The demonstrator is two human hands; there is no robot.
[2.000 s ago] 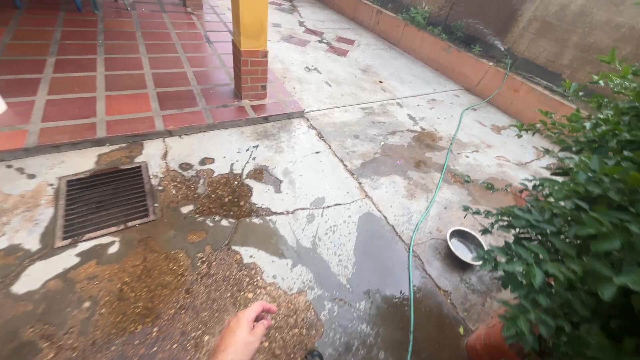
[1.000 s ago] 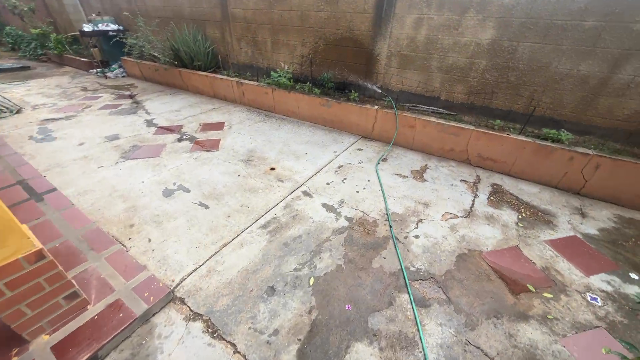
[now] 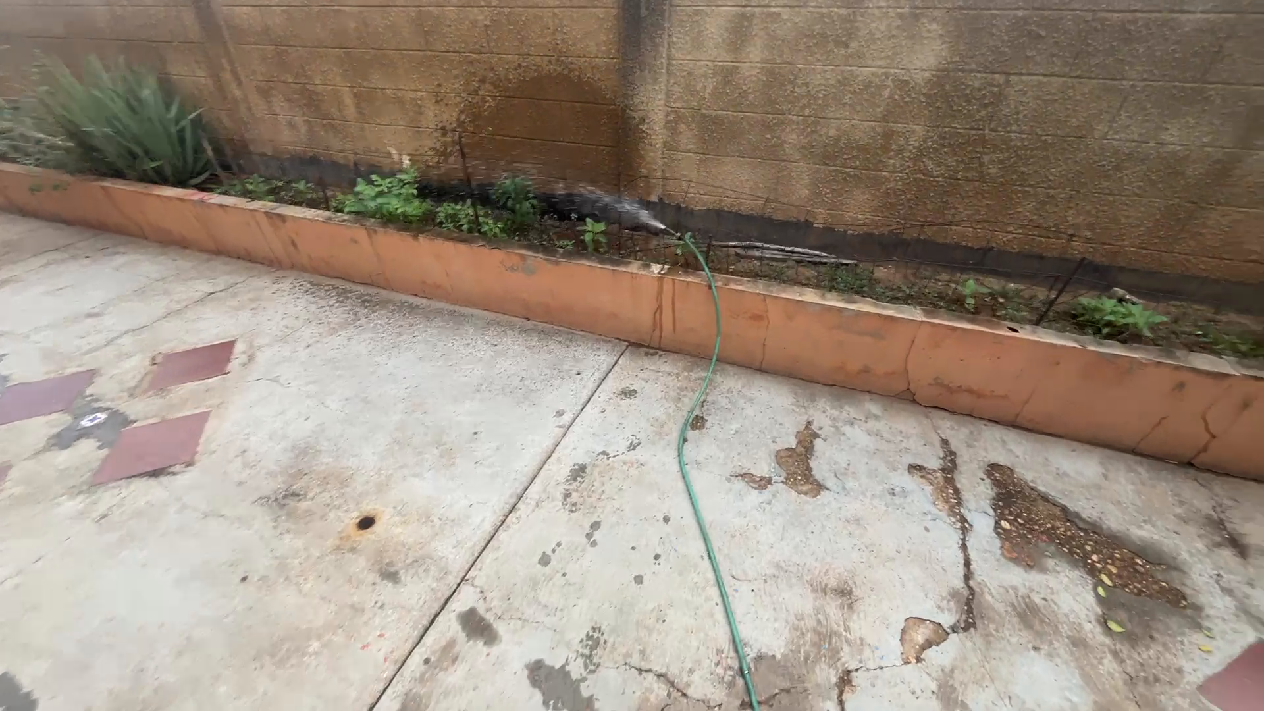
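Observation:
Neither of my hands shows in the head view now. A green garden hose (image 3: 698, 484) runs from the bottom edge across the concrete and up over the low orange planter wall (image 3: 553, 286). Its nozzle end (image 3: 679, 235) rests at the planter, and a spray of water (image 3: 622, 207) leaves it toward the left, over small green plants (image 3: 387, 197). Behind it, the block wall (image 3: 553, 118) has a dark wet patch.
Cracked, pitted concrete (image 3: 395, 553) spreads in front, with a small rusty hole (image 3: 366, 522) and red tiles (image 3: 154, 446) at the left. A spiky bush (image 3: 123, 123) grows at the planter's left. Thin sticks (image 3: 780, 252) lie in the bed.
The view has swung up and closer to the planter. The hand seen two seconds ago at the bottom has left view, as have the drain grate, the bowl and the yellow pillar.

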